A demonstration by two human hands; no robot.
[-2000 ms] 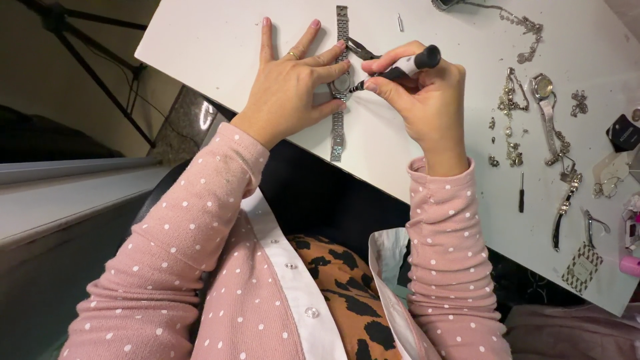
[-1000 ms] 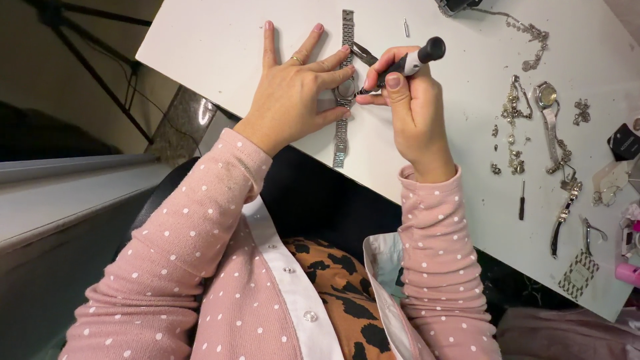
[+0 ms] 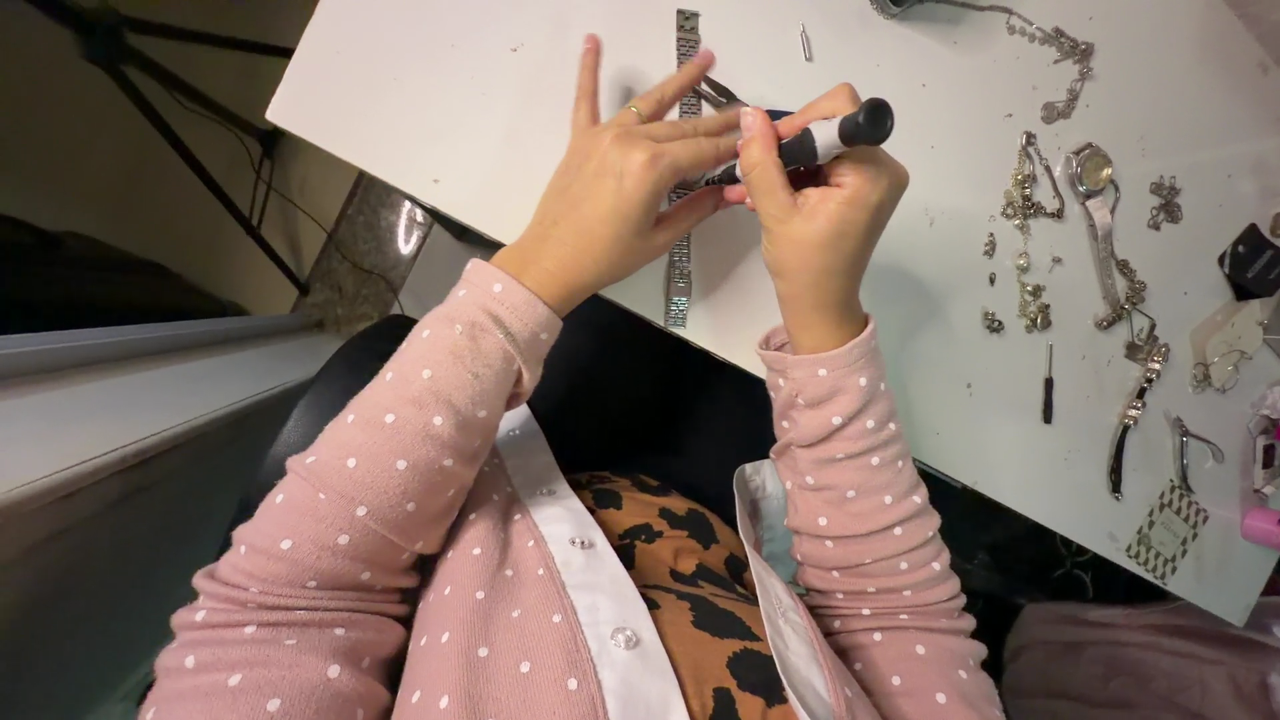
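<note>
A metal-link wristwatch lies stretched out on the white table, its case hidden beneath my fingers. My left hand reaches over the middle of the watch, ring and small fingers spread, while its thumb and index fingertips meet near the tool tip. Whether those fingertips pinch anything is hidden. My right hand grips a black-and-white screwdriver-like tool, its tip pointing left toward the watch. Beside the bracelet, partly behind my hands, are dark pliers or tweezers. A small metal pin or bit lies above.
On the right of the white table lie bracelets and charms, another watch, a small black-handled screwdriver, metal pliers and a patterned card. A chain lies at the top right.
My left hand's thumb and index finger have come away from the bracelet toward the tool tip. My right hand has tilted the tool lower, toward the left.
</note>
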